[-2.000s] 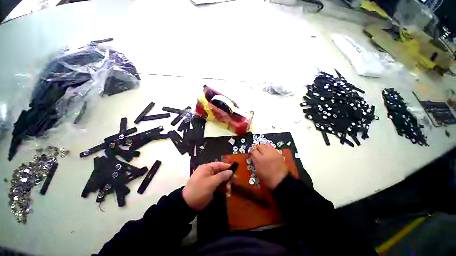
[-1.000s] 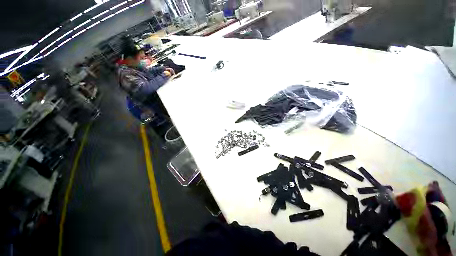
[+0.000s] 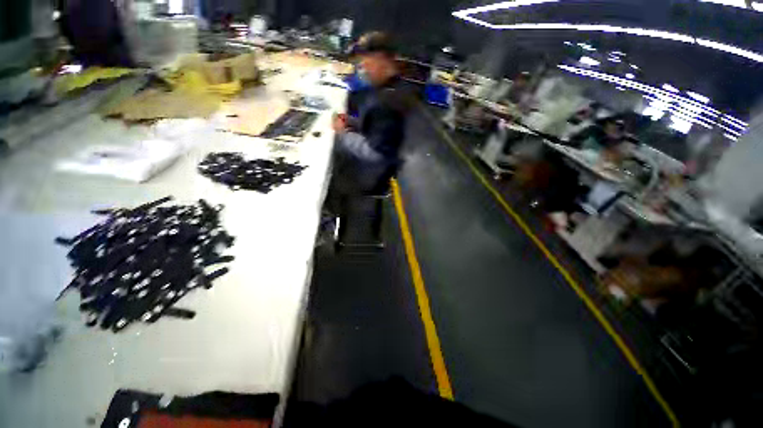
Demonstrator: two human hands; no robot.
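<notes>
Neither of my hands is in view; only a dark, blurred sleeve or piece of clothing shows at the bottom edge. The large pile of finished tabs (image 3: 151, 261), black strips with silver dots, lies on the white table at left. The second finished pile (image 3: 251, 171), smaller, lies farther back. The far edge of the black base mat (image 3: 243, 403) and part of the brown work mat (image 3: 201, 420) show at the bottom, with a few small silver pieces at the black mat's left end.
A white plastic-wrapped packet (image 3: 125, 159) and yellow-brown material (image 3: 176, 96) lie farther back. A seated person (image 3: 376, 125) is at the table's right edge. A dark floor (image 3: 494, 292) with yellow lines runs beside the table (image 3: 259, 292). Workstations stand at right.
The view has swung from the table's left end to its right side. The plastic bag, loose tabs and red-yellow roll have left the picture; both finished piles now show. My hands, seen two seconds ago, are gone.
</notes>
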